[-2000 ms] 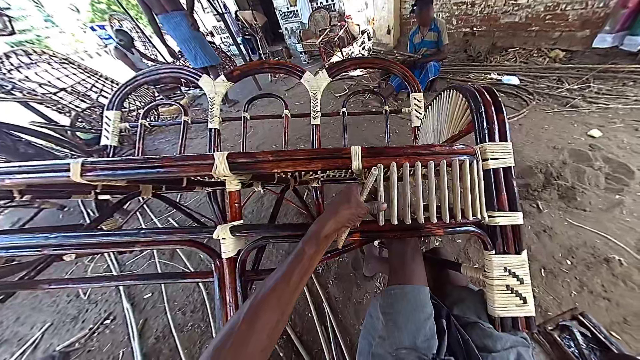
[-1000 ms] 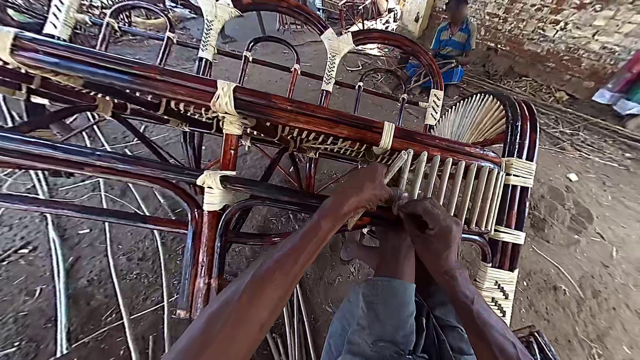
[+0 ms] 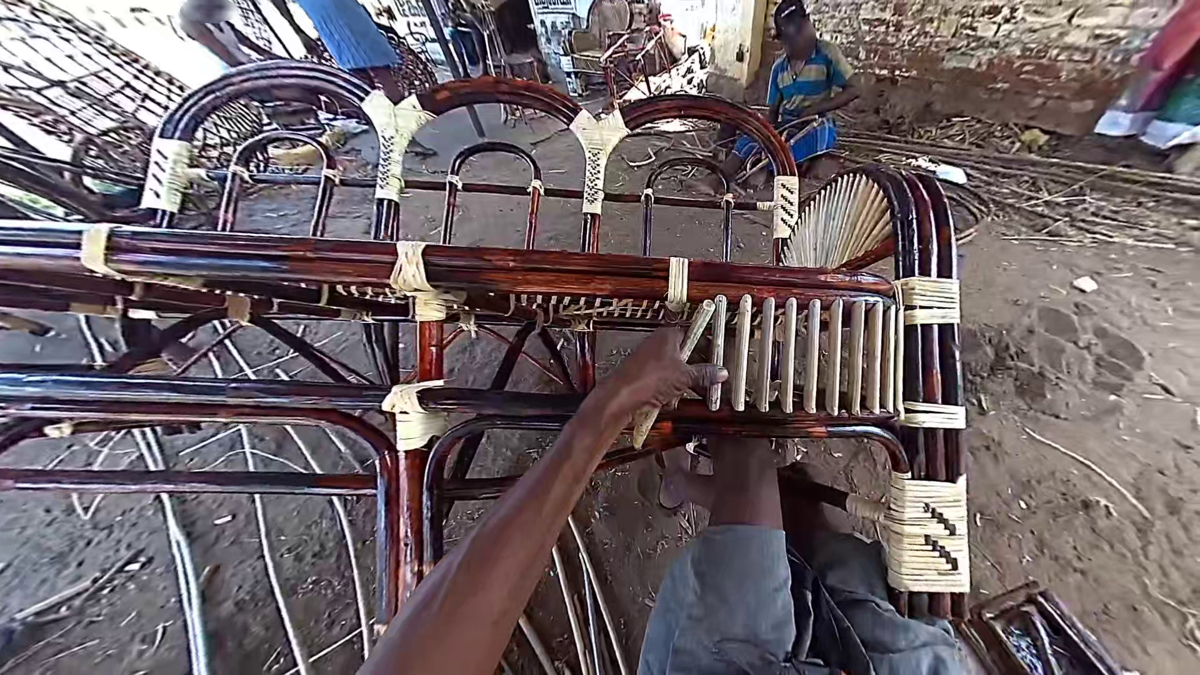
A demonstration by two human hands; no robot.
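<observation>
A dark, glossy cane sofa frame with pale cane bindings spans the view. Between its upper and lower rails, at the right, stands a row of short pale cane sticks. My left hand is at the left end of this row, its fingers around a tilted pale stick, whose tapered lower end shows below the hand. The thumb reaches to the neighbouring stick. My right hand is out of view.
Long pale cane strips lie on the dirt below the frame. At the lower right is a box holding small items. A seated person in a striped shirt is behind the frame, another person in blue cloth at the upper left. Canes lie along the brick wall.
My right hand, at the sticks beside the left one a second ago, has gone out of view. My left hand remains at the row's left end. The view has turned.
</observation>
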